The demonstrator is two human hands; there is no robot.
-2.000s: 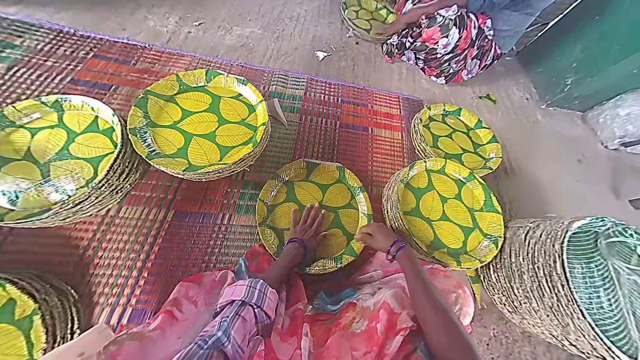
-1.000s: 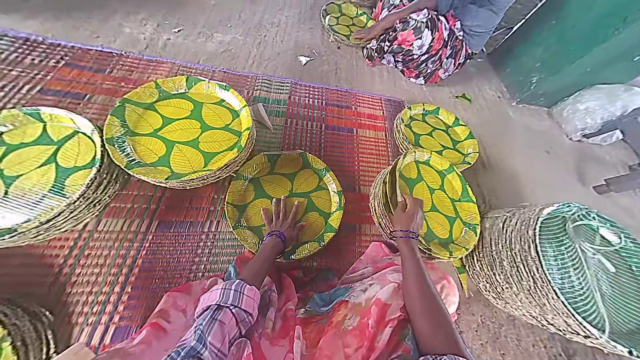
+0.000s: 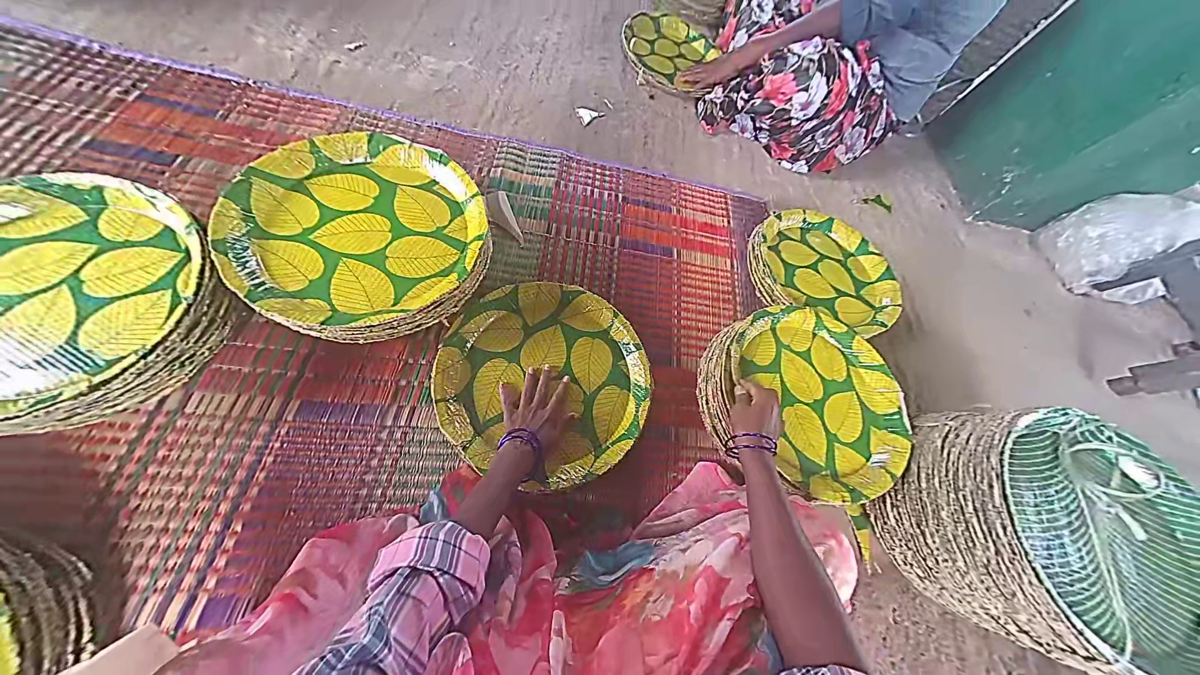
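Observation:
A round plate with yellow leaves on green point(image 3: 591, 361) lies on the woven mat before me. My left hand point(image 3: 541, 410) rests flat on it, fingers spread. To its right, my right hand point(image 3: 756, 411) is at the left rim of the top plate on a leaf-patterned stack point(image 3: 844, 422); its fingers are bent over the edge, and whether they grip it is hidden. Just behind stands a smaller stack of such plates point(image 3: 830, 267). Larger stacks with rope-like rims stand at the left, one upper left point(image 3: 356, 234) and one at the far left point(image 3: 84, 281).
A tall rope-sided stack topped with green mesh point(image 3: 994, 525) lies tilted at the lower right. A co-worker's hand point(image 3: 710, 73) touches a leaf-patterned plate point(image 3: 661, 47) across the mat point(image 3: 647, 216). Plastic sheeting point(image 3: 1111, 239) lies beside a green panel point(image 3: 1078, 131).
My right hand has moved from the near right edge of the middle plate to the right-hand stack. My left hand stays on the middle plate.

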